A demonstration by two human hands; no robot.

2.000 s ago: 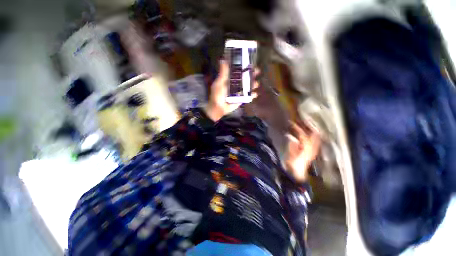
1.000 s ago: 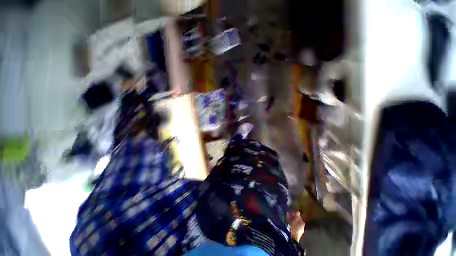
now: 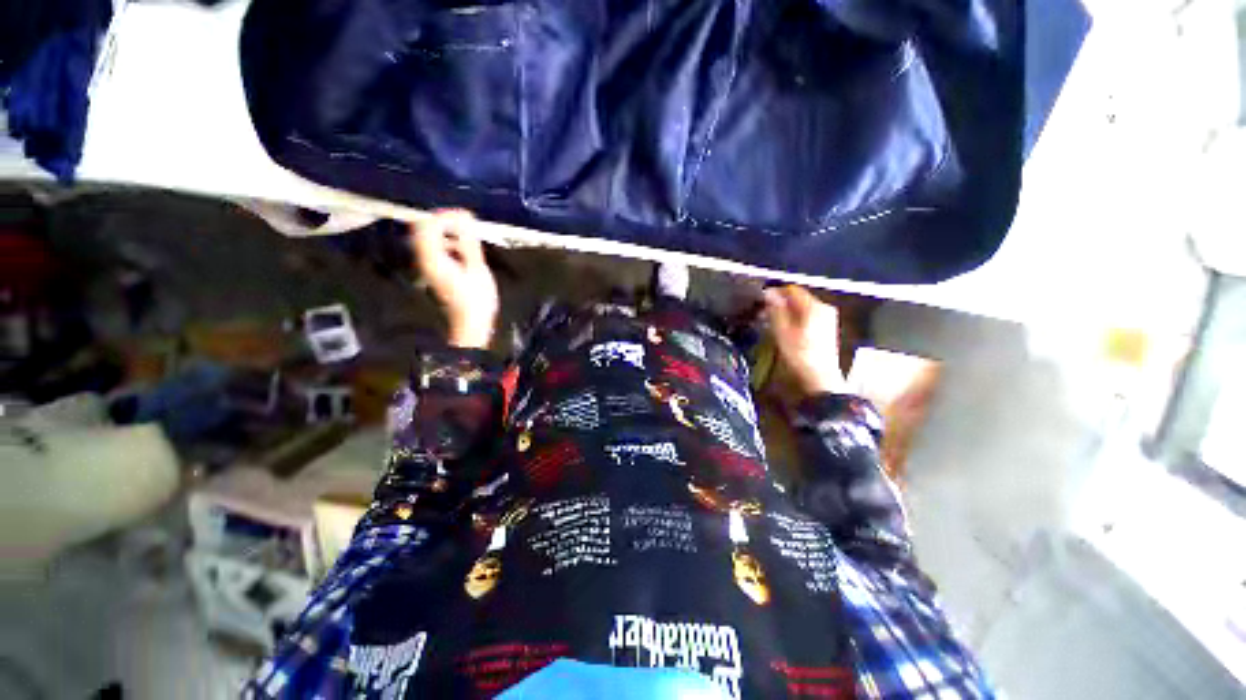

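The dark navy garment point(image 3: 847, 249) lies on the white worktable point(image 3: 178, 123) ahead of me, its shiny lining point(image 3: 601, 110) facing up and white basting stitches along its rounded lower edge. My left hand point(image 3: 458, 274) is at the table's near edge, fingers bent, below the garment's left part. My right hand point(image 3: 804, 335) is just under the near edge, right of centre, its fingertips partly in shadow. Both are slightly blurred, and I cannot tell if either holds anything. Neither hand visibly touches the garment.
Dark blue cloth point(image 3: 48, 82) hangs at the table's far left. A brown box-like thing point(image 3: 895, 376) is below the table beside my right hand. Scraps and a white-framed square point(image 3: 331, 332) are on the floor at left. A white unit point(image 3: 246, 561) stands lower left. A bright window is at right.
My view has turned from the cluttered floor to the table, so the garment is now straight ahead. The phone seen in my left hand earlier is out of sight. Both hands are now at the table edge.
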